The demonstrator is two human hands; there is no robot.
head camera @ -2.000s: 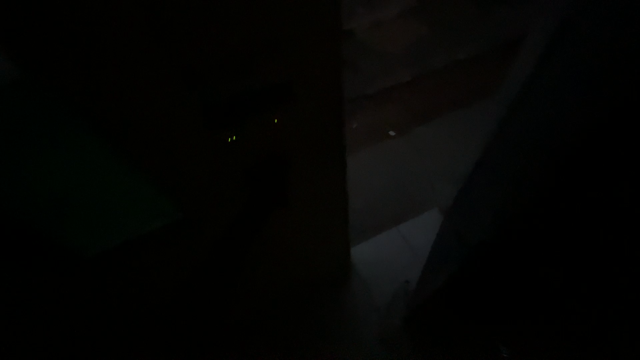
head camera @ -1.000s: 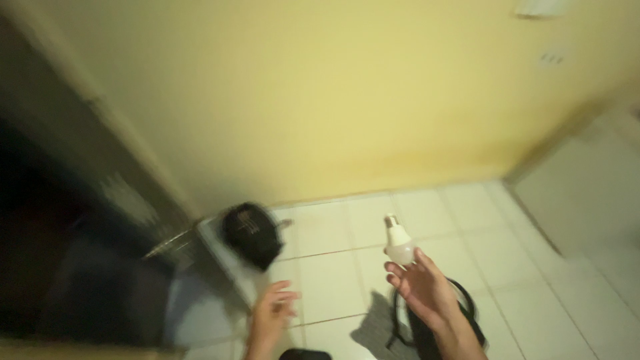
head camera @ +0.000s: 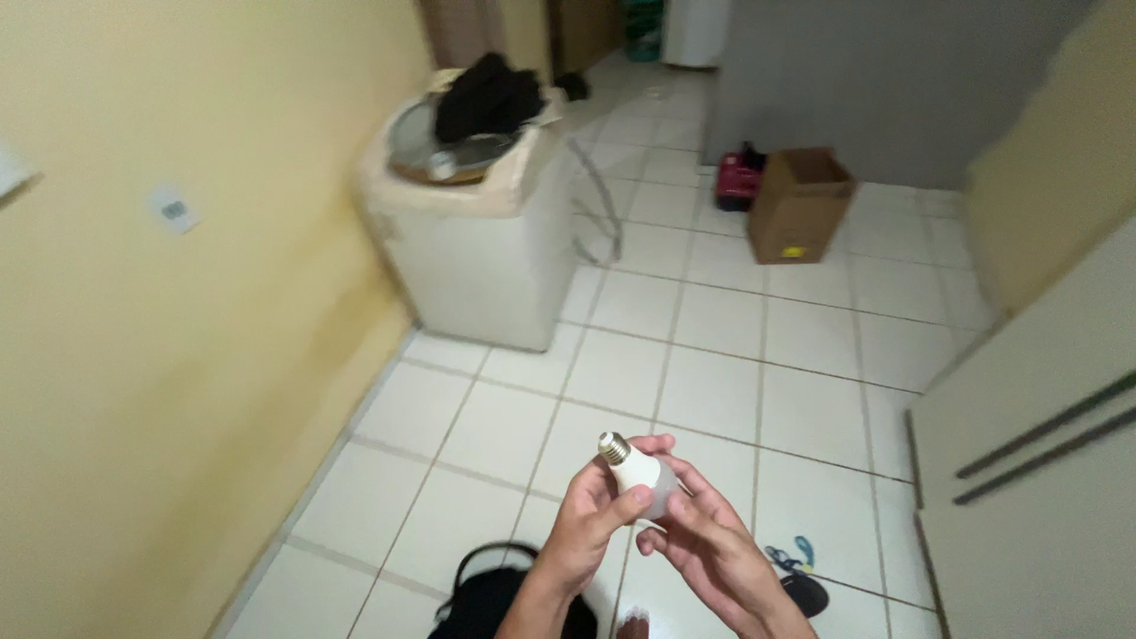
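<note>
A white LED light bulb [head camera: 641,472] with a metal screw base is held between both hands at the lower middle of the head view, its base pointing up and to the left. My left hand [head camera: 593,524] grips it from the left, thumb on the white body. My right hand [head camera: 714,541] holds the frosted dome from the right with thumb and fingers. Below the hands, a black bag [head camera: 497,603] with a looped handle lies on the tiled floor, partly hidden by my left forearm.
A white washing machine [head camera: 479,266] stands by the yellow wall, black cloth [head camera: 490,98] on top. Farther back are a cardboard box [head camera: 799,209] and a red object [head camera: 738,180]. A pale cabinet or appliance [head camera: 1038,532] is at right; a dark round object and cord [head camera: 790,557] lie near it.
The first frame is nearly black. A second ago only my right hand held the bulb, with my left hand apart; now both hands are on it. The view has swung to show the room.
</note>
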